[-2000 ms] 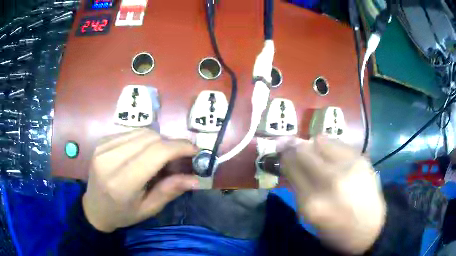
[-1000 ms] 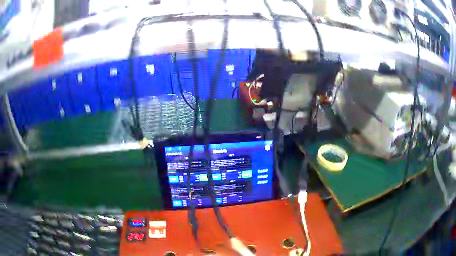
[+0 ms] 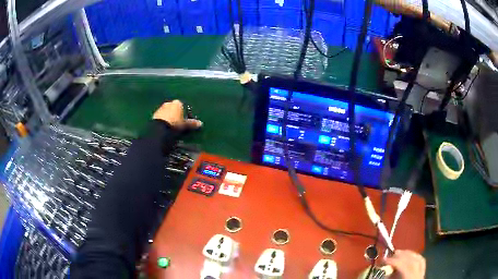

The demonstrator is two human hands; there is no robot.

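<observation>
My left hand (image 3: 176,115) is stretched out over the green surface beyond the reddish-brown test box (image 3: 262,196). A small dark unit (image 3: 189,113) shows between its thumb and fingers, too small to make out well. My right hand (image 3: 409,265) is at the box's lower right, partly cut off by the picture's bottom edge. Its fingers hold the pale end of a test cable (image 3: 382,229) near the rightmost round socket (image 3: 371,252). What lies under these fingers is hidden.
A touchscreen (image 3: 327,133) with blue panels stands behind the box. Black cables hang in front of it. Clear blister trays (image 3: 60,185) with rows of units lie at left, partly under my left sleeve. A tape roll (image 3: 450,161) lies on a green board at right.
The view has swung up from the box, then left. My left hand has left the lower socket and is now over the green surface. My right hand is now at the box's right side.
</observation>
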